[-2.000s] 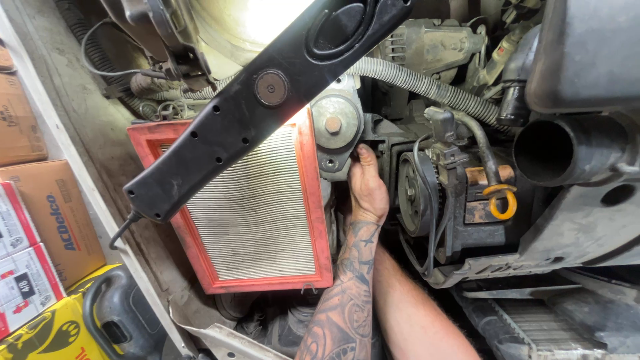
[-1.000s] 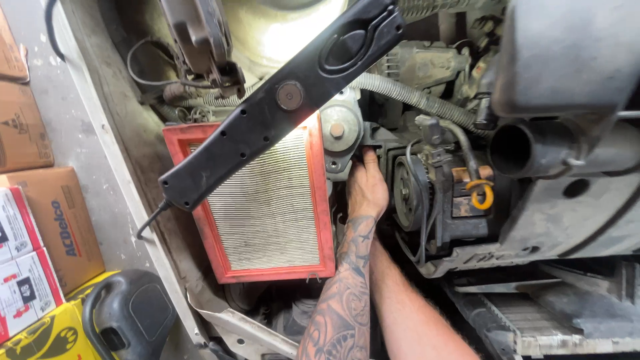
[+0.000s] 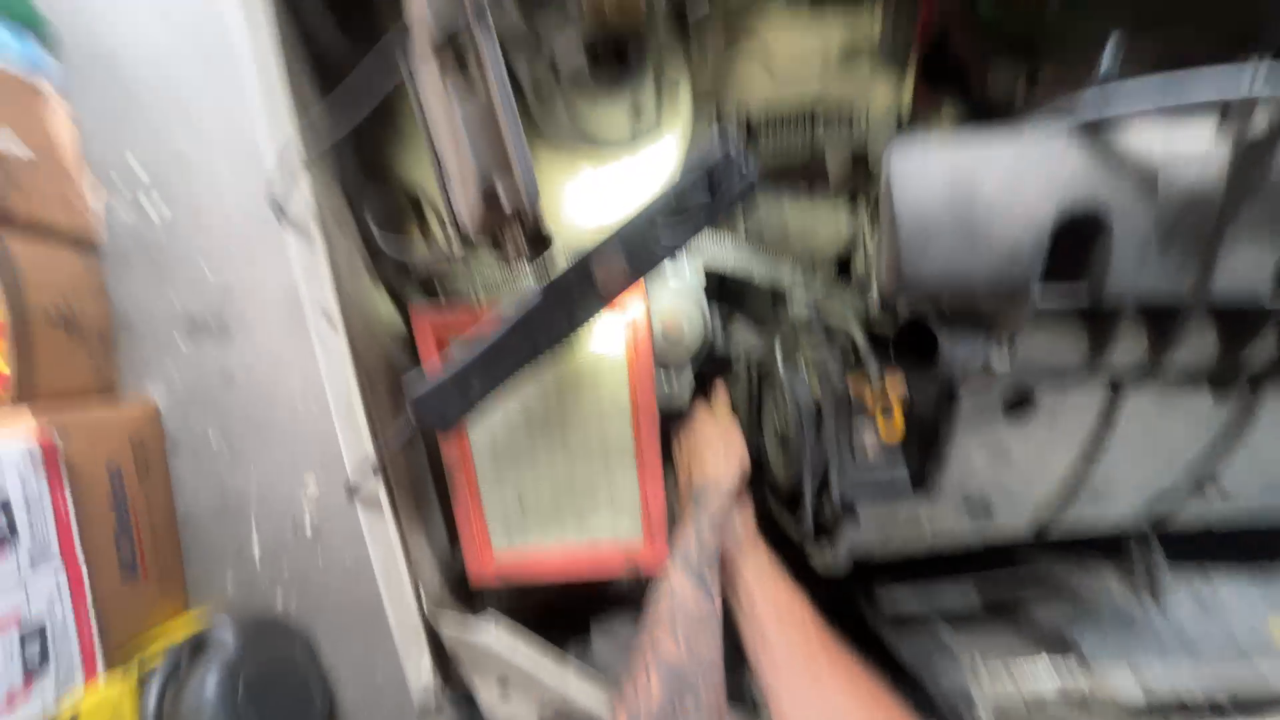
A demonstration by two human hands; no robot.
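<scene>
Both of my arms reach into an engine bay, close together. The tattooed left forearm leads to my left hand (image 3: 712, 440), which lies just right of a red-framed pleated air filter (image 3: 560, 470), below a round metal housing (image 3: 680, 315). Its fingertips go into a dark gap, and blur hides what they touch. My right hand is hidden behind or below the left one; only its forearm shows. A black work light (image 3: 590, 280) lies slanted across the top of the filter. Right of my hands are a belt pulley and a yellow dipstick loop (image 3: 889, 415).
A ribbed hose (image 3: 750, 255) runs above my hands. A large grey cover (image 3: 980, 220) and an open black pipe end (image 3: 915, 343) are to the right. The fender edge (image 3: 335, 400) borders the bay. Cardboard boxes (image 3: 135, 520) and a black-topped yellow container (image 3: 240, 670) stand at the left.
The view has shifted and blurred, with more of the bay's right side showing. My hands stay in the same gap beside the air filter.
</scene>
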